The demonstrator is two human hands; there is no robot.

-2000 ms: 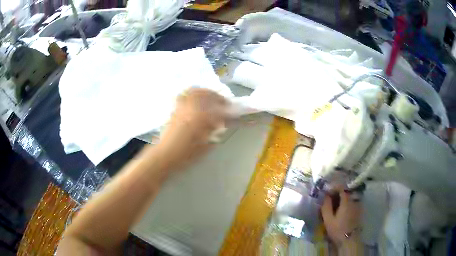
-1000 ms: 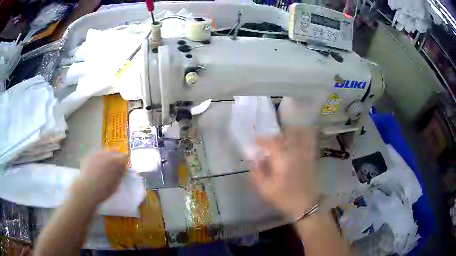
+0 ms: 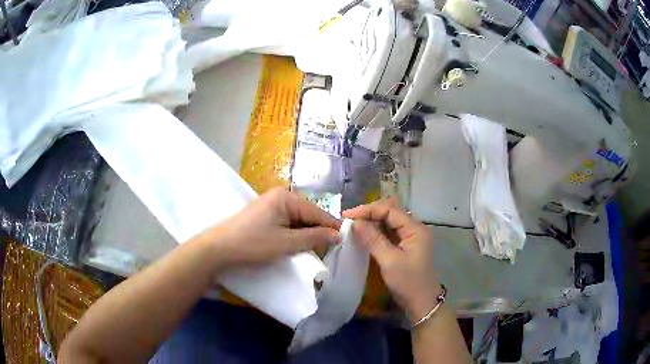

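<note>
My left hand (image 3: 292,226) pinches the end of a long white cloth panel (image 3: 178,170) that runs back to the upper left. My right hand (image 3: 392,238) pinches the top end of a narrow white strip (image 3: 336,291), which hangs down towards my lap. The fingertips of both hands meet where the two edges come together, in front of the presser foot (image 3: 349,142). Nothing lies under the foot that I can make out. The fingers hide part of the joined edges.
A white panel stack (image 3: 93,78) lies at the far left. The sewing machine head (image 3: 513,92) stands behind my hands. A strip bundle (image 3: 492,188) lies on the bed to the right, with dark snips (image 3: 564,233) beside it. Yellow tape (image 3: 272,121) crosses the table.
My right hand has come left from the strip bundle with a strip. My left hand has brought the panel end to meet it. The view has shifted, so the machine appears farther right.
</note>
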